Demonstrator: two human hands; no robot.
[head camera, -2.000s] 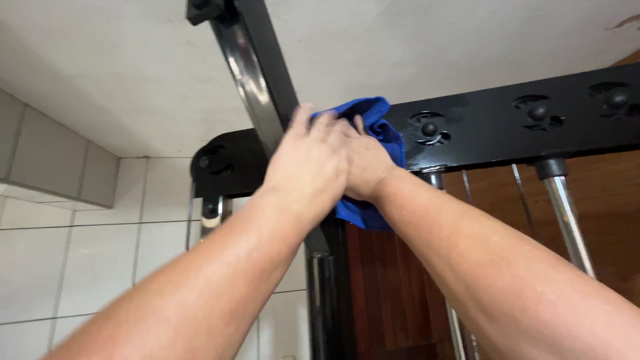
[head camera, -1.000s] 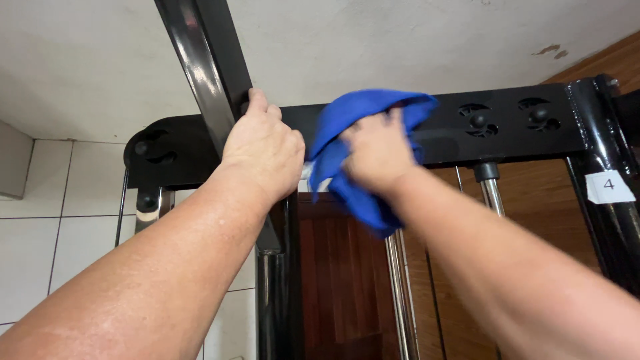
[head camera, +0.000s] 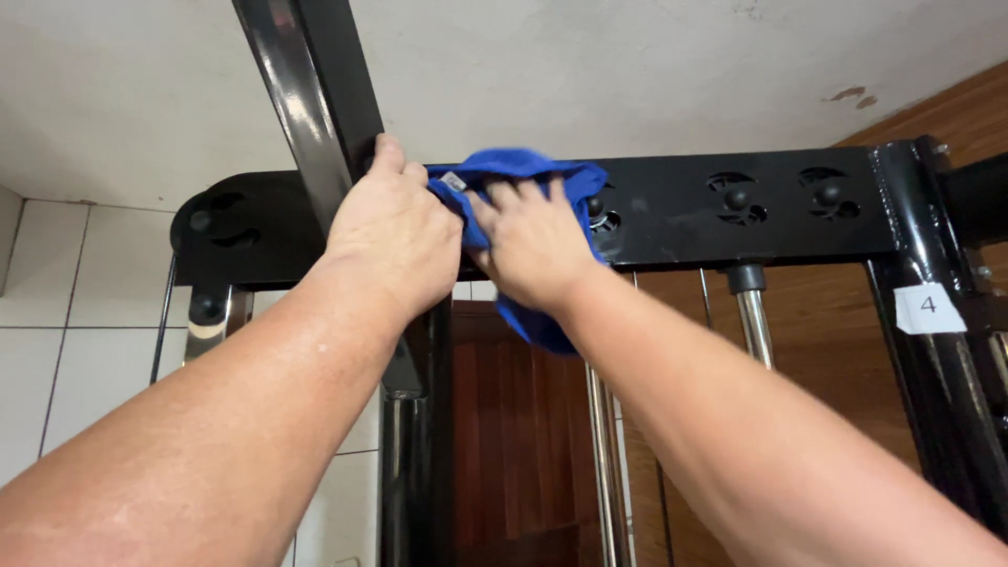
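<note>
My right hand (head camera: 539, 244) presses a blue cloth (head camera: 512, 164) against the black metal crossbeam (head camera: 661, 209) of a gym machine; a small white tag shows on the cloth. Just left of it, my left hand (head camera: 398, 228) grips the beam where a slanted black steel tube (head camera: 303, 102) meets it, its fingertips beside the tube. The left hand's grasp is partly hidden behind its back. Round bolts and curved cutouts mark the beam to the right of the cloth.
Chrome guide rods (head camera: 605, 465) hang under the beam. A black upright (head camera: 917, 205) bearing a paper numbered 4 (head camera: 929, 308) stands at the right. Behind are a dark wooden door (head camera: 516, 425), wood panelling (head camera: 819, 394) and white wall tiles (head camera: 118, 252). The pale ceiling (head camera: 591, 71) lies close above.
Two seconds ago my hands were together at the cloth; now my left hand is on the beam by the slanted tube. Since one second ago, the right hand and cloth have moved closer to it.
</note>
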